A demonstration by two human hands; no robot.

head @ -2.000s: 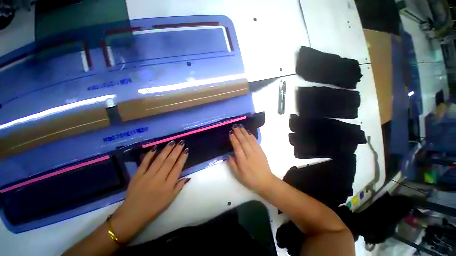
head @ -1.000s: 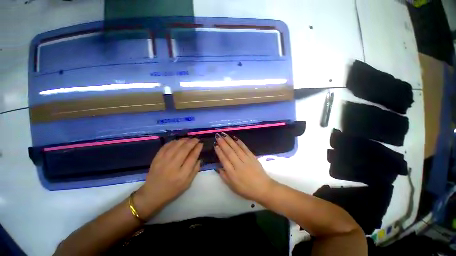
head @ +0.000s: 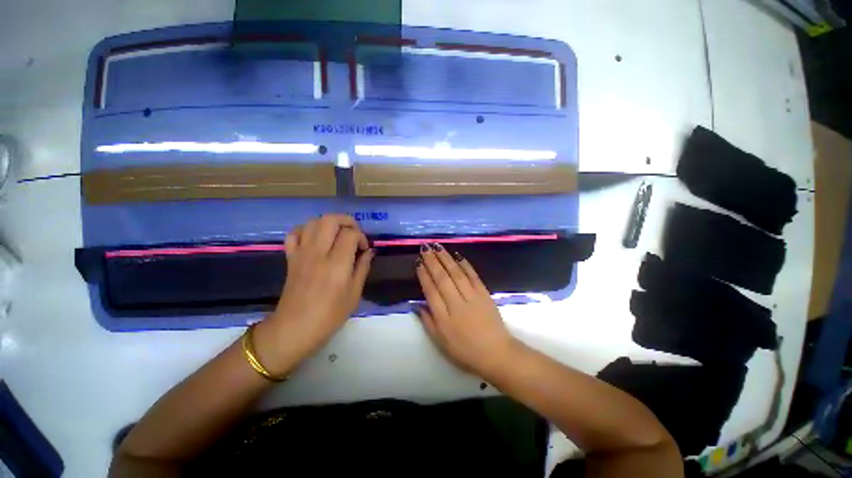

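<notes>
The blue translucent template (head: 215,219) lies open on the white table, with a brown hinge tape (head: 467,180) across its middle. Black fabric (head: 196,280) lies along its near edge, with a thin pink-red line (head: 205,250) along its top. My left hand (head: 322,280) is at the middle of the fabric with its fingers curled near the pink line; what is under the fingertips is hidden, so a grip cannot be told. My right hand (head: 462,303) lies flat on the fabric just right of the middle, fingers slightly apart.
Several black fabric bundles (head: 724,247) are stacked down the table's right side. A small slim metal tool (head: 638,215) lies beside them. A dark green plate (head: 318,23) overlaps the template's far edge. A dark blue flat object (head: 26,434) is at the lower left.
My left hand has moved up to the pink line, its fingers now curled. My right hand has come from the fabric's right part to near the middle. The view has shifted, showing the whole template.
</notes>
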